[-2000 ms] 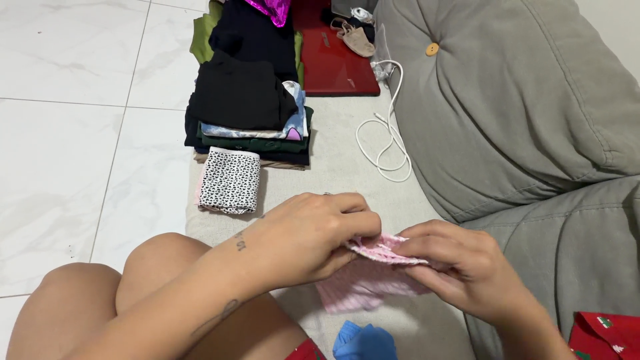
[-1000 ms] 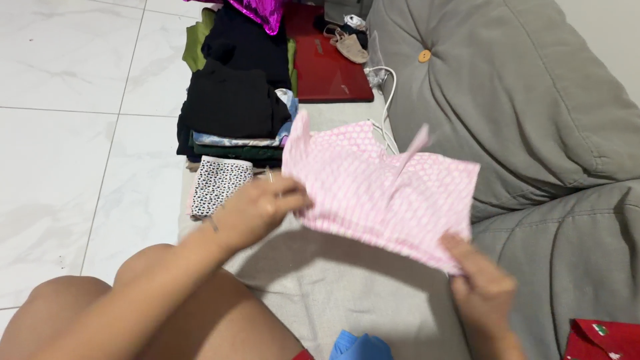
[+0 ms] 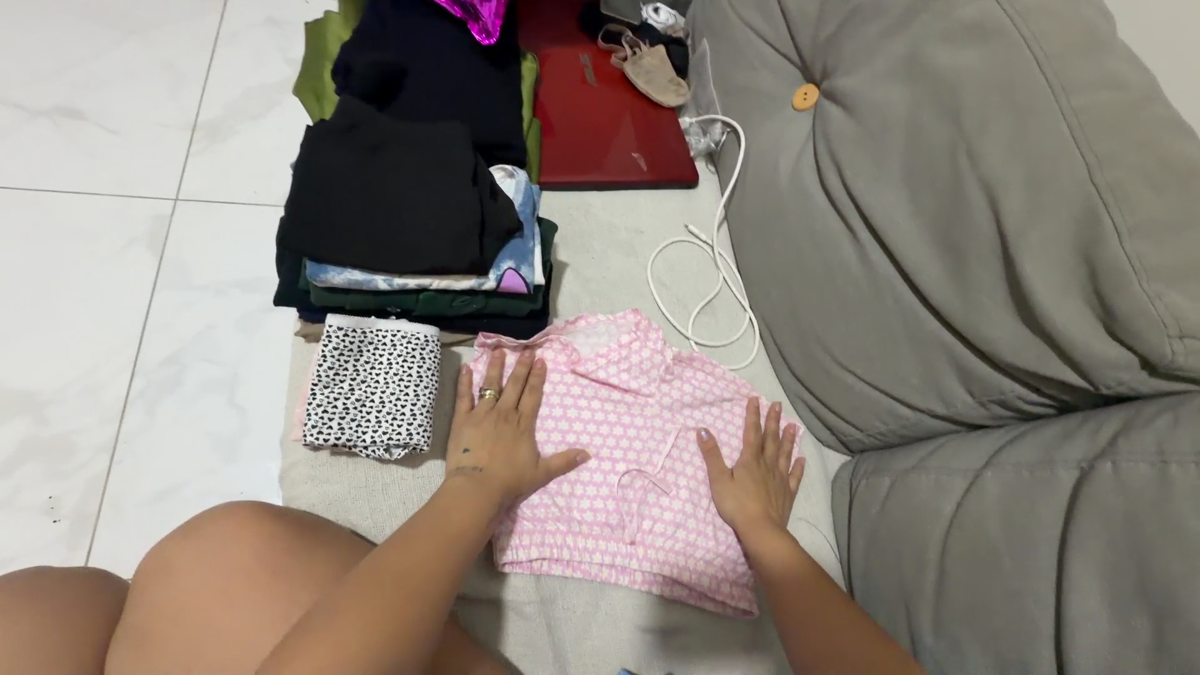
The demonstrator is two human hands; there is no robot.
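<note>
Pink fabric shorts with a white flower print and a drawstring [image 3: 600, 469] lie spread on the light seat of the sofa, the elastic waistband toward me. My left hand [image 3: 499, 422] rests flat on their left side with fingers spread, a ring on one finger. On their right side my right hand [image 3: 755, 469] lies flat, fingers also apart. Neither hand grips the cloth. Just left of the shorts is a folded white cloth with a black heart-like print [image 3: 372, 384]. Behind it stands a stack of folded clothes with a black garment [image 3: 394, 192] on top.
A red laptop [image 3: 609, 122] lies at the back, a beige strapped item [image 3: 653, 75] on its corner. A white cable [image 3: 741, 295] curls beside the grey cushions [image 3: 956, 216]. Shiny magenta material [image 3: 483, 17] sits on the far dark clothes. The tiled floor [image 3: 225, 375] is at left.
The pink garment, held up between both hands a second ago, now lies flat on the seat. Both hands have let go of its edges and rest open on it.
</note>
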